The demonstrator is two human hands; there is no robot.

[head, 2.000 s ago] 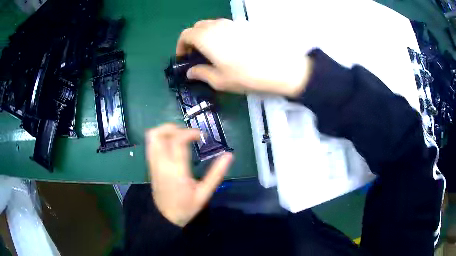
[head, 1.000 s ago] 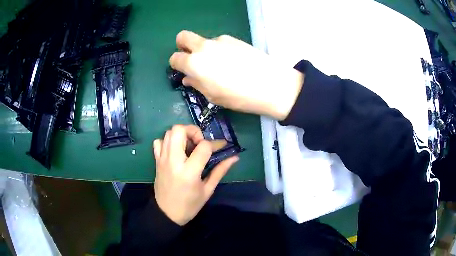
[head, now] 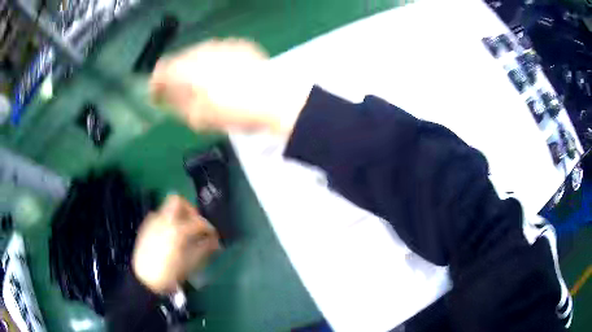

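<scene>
The frame is blurred. A black housing shell (head: 213,188) lies on the green bench between my hands. My left hand (head: 174,245) is at its lower left with the fingers curled; whether it holds anything is hidden by blur. My right hand (head: 211,84) is above the shell, over the bench beside the white foam sheet; its fingers are bent and I cannot tell if they hold anything. A pile of black housing shells (head: 97,233) lies at the left, beside my left hand.
A large white foam sheet (head: 389,58) covers the right, with dark motor units (head: 532,91) in rows along its far right edge. More dark parts (head: 574,58) lie beyond. Small black parts (head: 96,125) lie on the bench at upper left, near racks at the far left.
The view has swung left and tilted, showing more of the far bench. My right hand has moved up off the shell, and my left hand sits at its lower left, near the pile.
</scene>
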